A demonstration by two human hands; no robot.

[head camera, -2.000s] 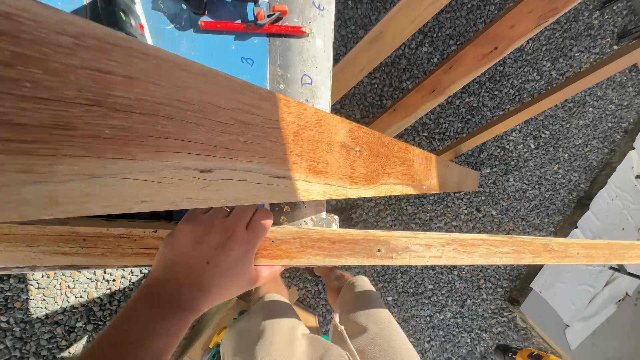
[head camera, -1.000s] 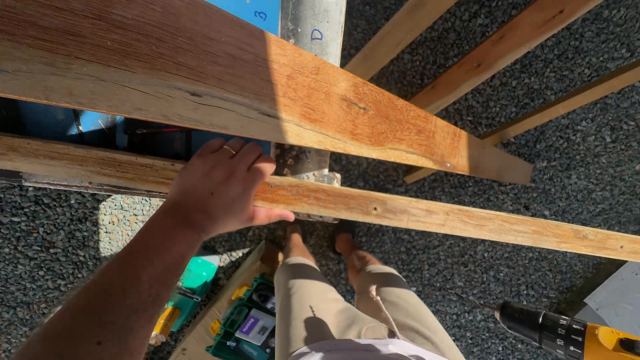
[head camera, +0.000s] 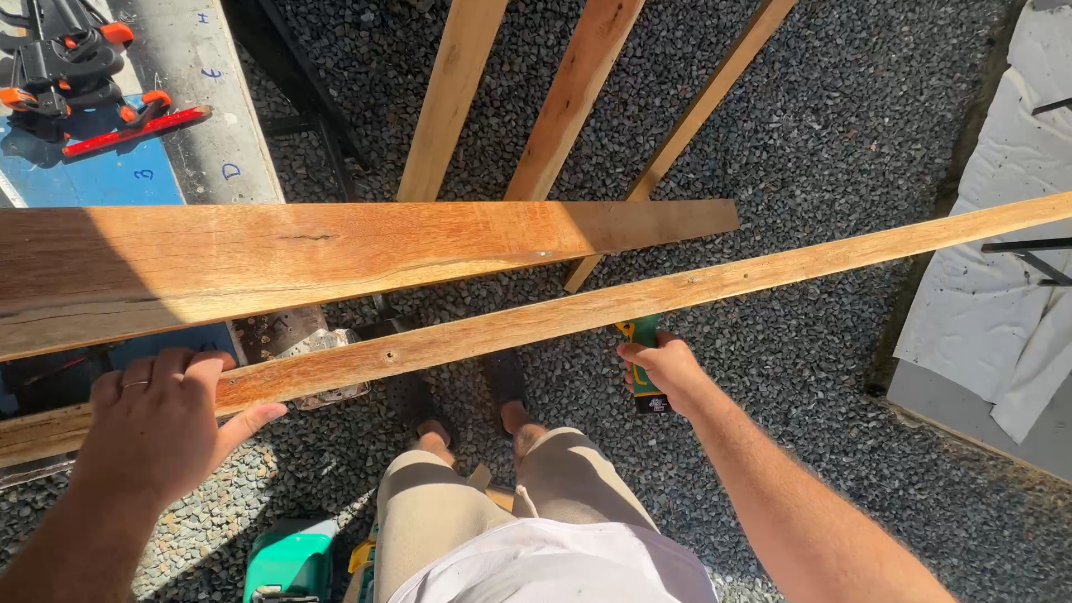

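My left hand (head camera: 163, 414) is wrapped over a long narrow wooden batten (head camera: 536, 329) near its left end, thumb at the lower edge. The batten slants up to the right edge of the head view and shows small holes. My right hand (head camera: 666, 368) holds a green and yellow power tool with a black base (head camera: 645, 377), just below the batten's middle; its upper part is hidden under the batten. Beyond the batten lies a wider wooden board (head camera: 335, 251), tapering to the right, its left part over the workbench.
A workbench (head camera: 222, 142) at upper left bears black and orange clamps (head camera: 71, 71) and a red carpenter's pencil (head camera: 138, 134). Several timber lengths (head camera: 578, 100) slant away above gravel. White sheeting (head camera: 971, 276) lies at right, a green case (head camera: 289, 561) at lower left.
My right hand has come into view with the green and yellow tool. The batten now slants up to the right. The yellow and black drill seen at lower right is out of view.
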